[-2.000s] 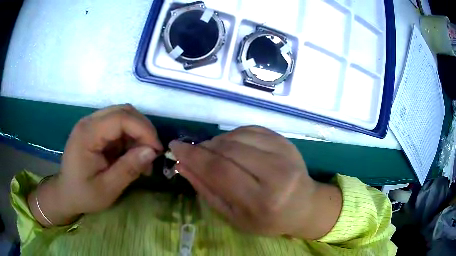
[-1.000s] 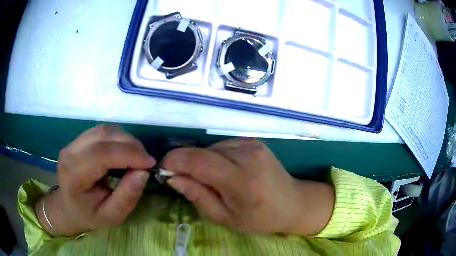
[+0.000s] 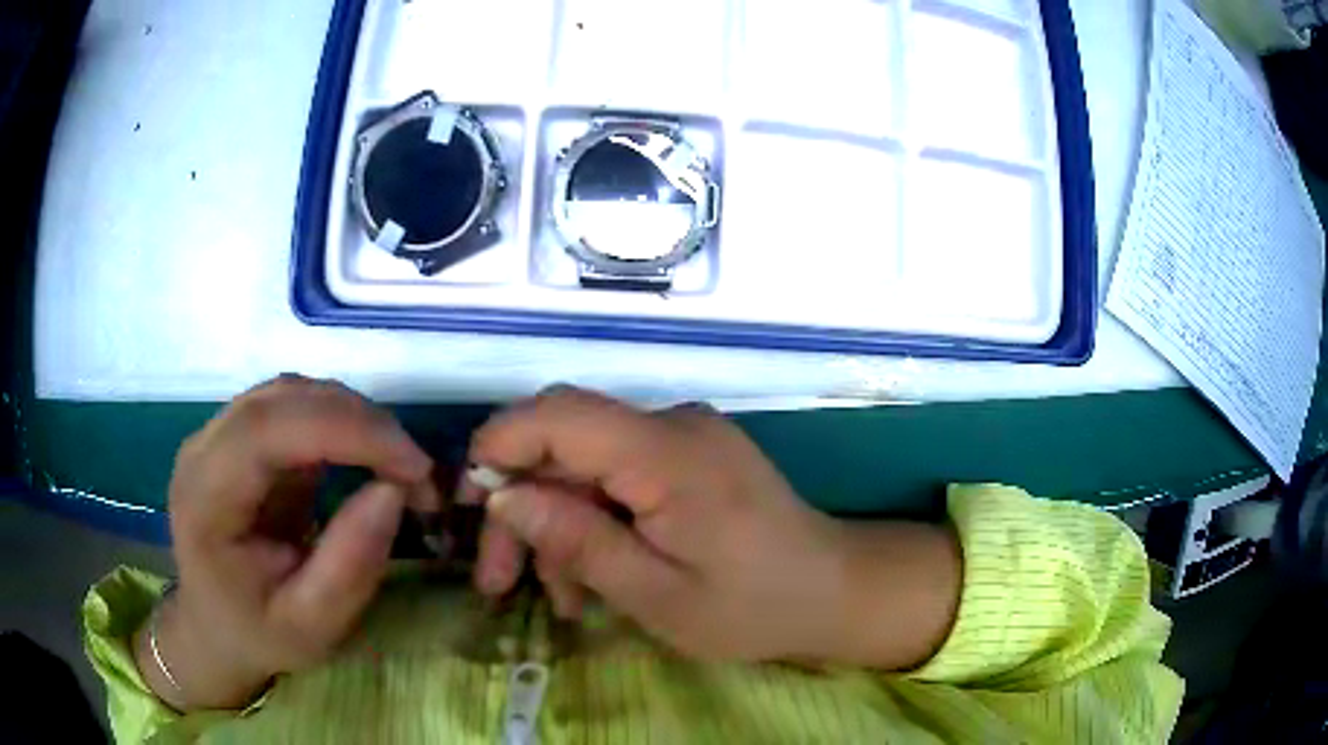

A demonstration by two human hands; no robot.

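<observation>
My left hand (image 3: 291,531) and my right hand (image 3: 677,531) are raised close together at the bench's front edge, a small gap between their fingertips. My right thumb and forefinger pinch a small pale piece (image 3: 488,476). My left thumb and forefinger are nearly together; whether they hold anything is too blurred to tell. A small dark blurred thing (image 3: 439,521) shows between the hands. Beyond them, a watch head with a black face (image 3: 424,182) and another with a reflective face (image 3: 632,204) lie in neighbouring front pockets of the tray. Both have pale tabs at the face edge.
The white compartment tray (image 3: 699,329) has a dark blue rim and lies on a white sheet (image 3: 175,291). A green mat (image 3: 932,444) runs along the front edge. A printed form (image 3: 1223,240) lies right of the tray. A white boxy device (image 3: 1220,536) stands below the bench at the right.
The fingertips, close together a second ago, have parted slightly. The tray and watch heads have shifted left and down in the view.
</observation>
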